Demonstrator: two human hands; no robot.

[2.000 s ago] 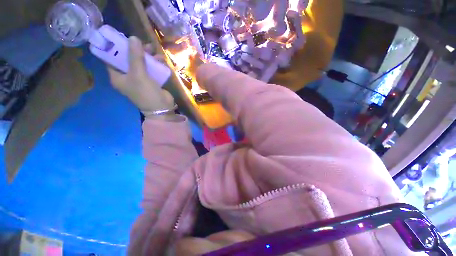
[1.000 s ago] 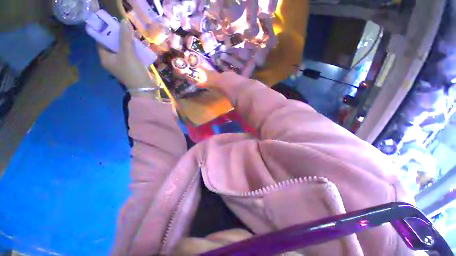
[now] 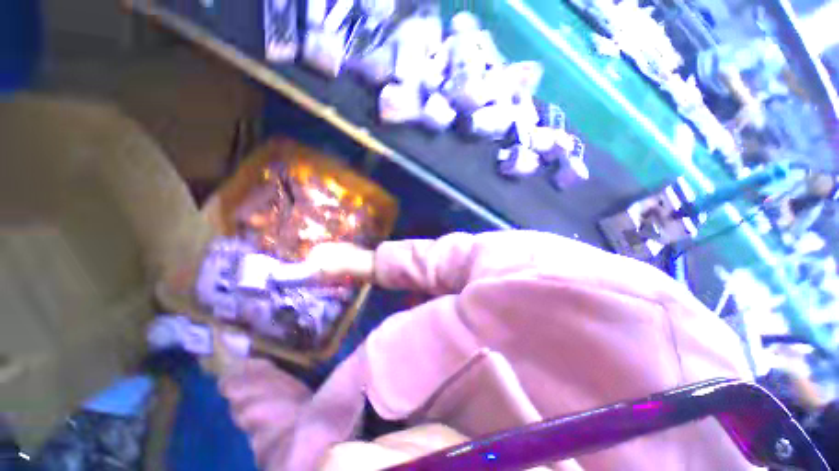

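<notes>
The orange bin stands below the bench edge, with a shiny glare inside and many white device units heaped in its near part. My right hand is over the bin, shut on a white device unit that points left. My left hand is blurred at the bin's near left corner. It holds another white device unit outside the rim. The fingers of both hands are partly unclear.
The dark bench bears a pile of white parts. A white-and-black block and a teal tool are at the right. A green conveyor runs behind. A brown cardboard box is left of the bin.
The view has swung, so the bench and conveyor show and the whole bin is visible. My right hand has lifted out of the bin's contents with a unit. The left unit's round clear head no longer shows.
</notes>
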